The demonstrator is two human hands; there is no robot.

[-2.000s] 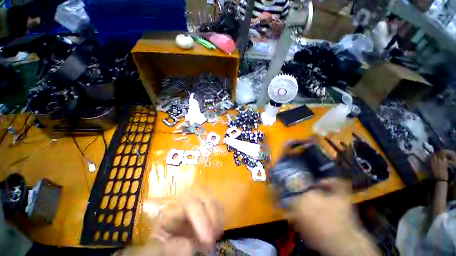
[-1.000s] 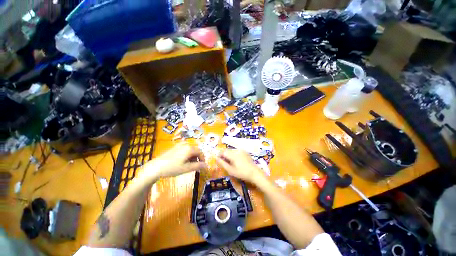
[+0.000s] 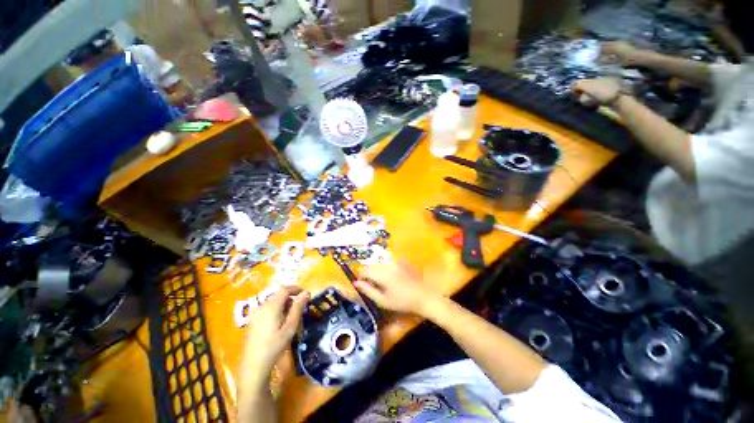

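Note:
A dark round camera housing [image 3: 337,351] with a brass-coloured centre hole lies at the bench's front edge, its flat end away from me. A black antenna [image 3: 354,279] points away from its far side. My left hand [image 3: 279,318] is at the housing's left edge, fingers bent; whether it grips anything cannot be told. My right hand [image 3: 390,289] is beside the antenna at the right, fingertips near it; its grip is unclear. Silver-white plates [image 3: 245,311] and small black-and-silver fittings [image 3: 335,206] lie beyond the hands.
A black hot glue gun [image 3: 470,235] and another housing [image 3: 519,169] lie right. More housings [image 3: 610,285] are stacked lower right. A perforated panel [image 3: 183,347] is left. A fan [image 3: 344,124], black rectangular object [image 3: 401,148] and squeeze bottle [image 3: 445,124] stand behind. Another person's arm [image 3: 653,120] is upper right.
The view has turned right. The housing went from my right hand to the bench. My hands moved from the small parts to either side of the housing's far end.

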